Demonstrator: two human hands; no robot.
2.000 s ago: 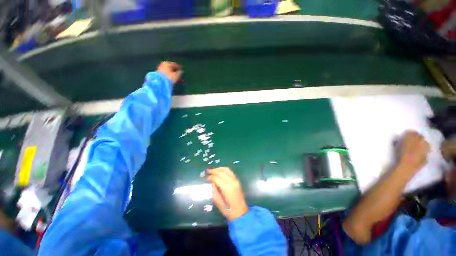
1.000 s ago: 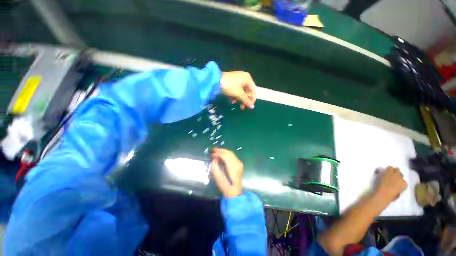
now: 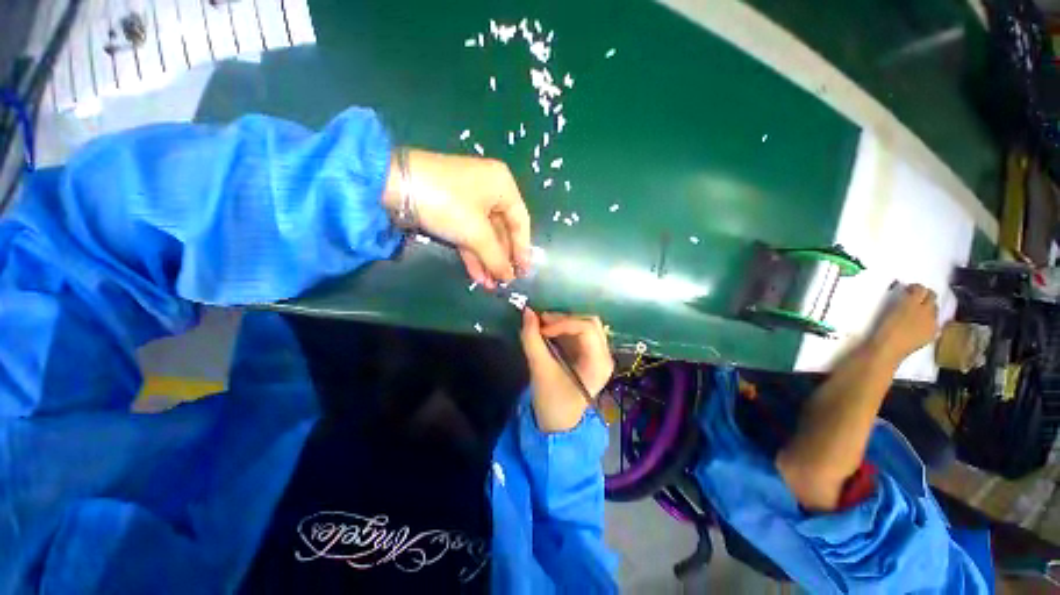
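Observation:
My left hand (image 3: 471,219) is over the mat's near edge, fingers bent and fingertips together; whether they pinch a tiny part is hidden. My right hand (image 3: 571,363) is just below it and grips a thin dark pen-like tool (image 3: 573,373), perhaps tweezers, with its upper end near the left fingertips. A small white piece (image 3: 517,300) shows between the two hands. Many small white pieces (image 3: 542,81) lie scattered on the green mat (image 3: 686,128) beyond the hands.
A wire spool with green rims (image 3: 816,289) stands to the right, beside a white sheet (image 3: 904,215). Another person's forearm (image 3: 843,407) rests over that sheet. A lined white sheet with dark bits (image 3: 174,47) lies upper left. A purple-rimmed wheel is below the mat edge.
My left hand has come back from the far edge of the mat and is now close to my right hand. The view has turned and moved nearer to the mat.

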